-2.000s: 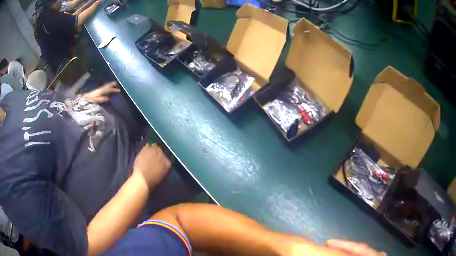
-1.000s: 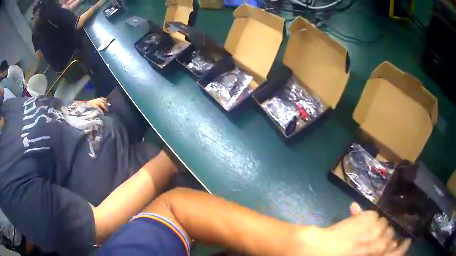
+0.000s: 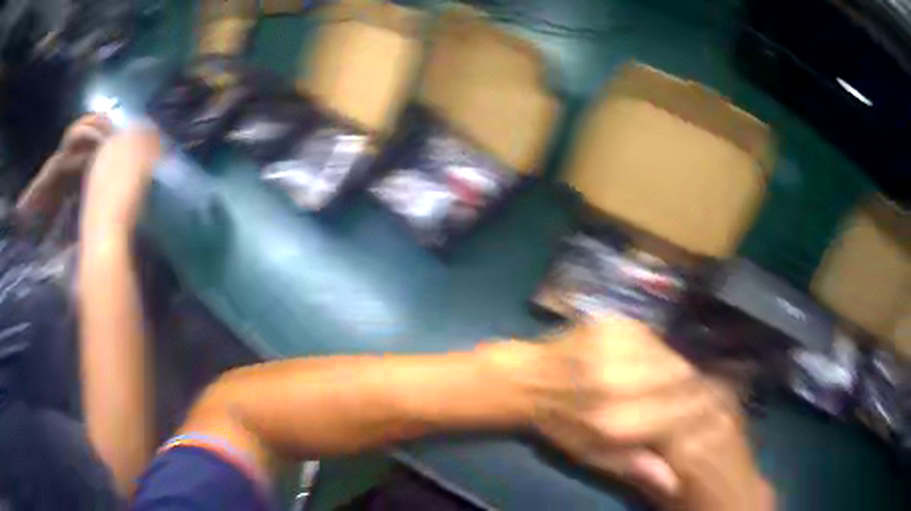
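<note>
My left hand (image 3: 609, 389) is blurred in front of the nearest open carton. Its fingers are bent, and whether it holds anything is hidden. A blurred skin-coloured shape (image 3: 714, 449) overlaps it at the lower right; I cannot tell whether it is my right hand. The nearest black carton has its brown lid (image 3: 669, 160) standing open. A shiny clear bag (image 3: 599, 274) with a red piece lies in it, partly behind my hand. Another open carton to its left holds a clear bag (image 3: 425, 185) with a red piece.
More cartons with brown lids (image 3: 360, 65) stand in a row along the green table (image 3: 300, 284). A dark carton part (image 3: 764, 299) and another open lid (image 3: 874, 269) are at right. Another person's arm (image 3: 112, 220) reaches over the table's left edge. Dark equipment (image 3: 829, 85) is at upper right.
The view has swung right and blurred, so the cartons sit further left. My left hand shows higher in the picture, over the front of the nearest carton. The neighbour's arm is now raised towards the table.
</note>
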